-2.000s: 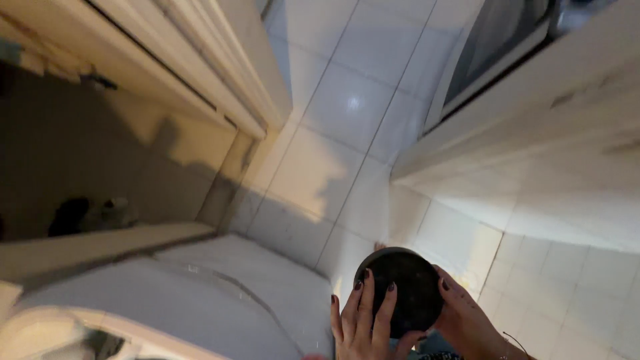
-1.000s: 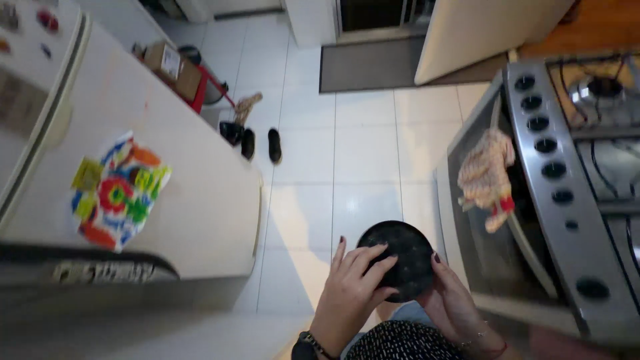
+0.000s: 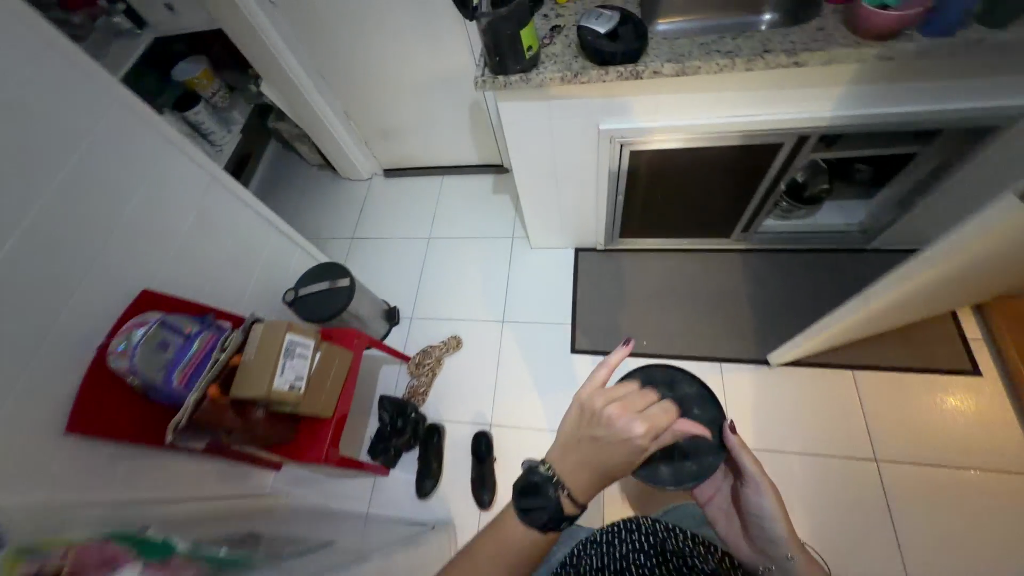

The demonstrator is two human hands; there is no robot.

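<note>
A round, shallow black dish or lid (image 3: 680, 472) is at the lower middle, close to my body. My right hand (image 3: 748, 496) grips its right rim, thumb on top and the other fingers underneath. My left hand (image 3: 624, 420), with a black watch (image 3: 538, 496) on its wrist, lies over the dish's upper left part. Its index finger points out past the rim and the other fingers are curled over the dish. Whether these fingers touch the surface cannot be told.
A red chair (image 3: 120, 400) holding a cardboard box (image 3: 280, 368) stands left, beside a pedal bin (image 3: 344, 300). Black shoes (image 3: 483, 470) lie on the tiles. A grey mat (image 3: 672, 304) runs before the granite counter (image 3: 720, 60); a pale door edge (image 3: 896, 284) juts in at right.
The view has swung from the fridge and stove to the counter and chair. My left hand's fingers, spread on the dish before, are now mostly curled. My right hand still holds the rim.
</note>
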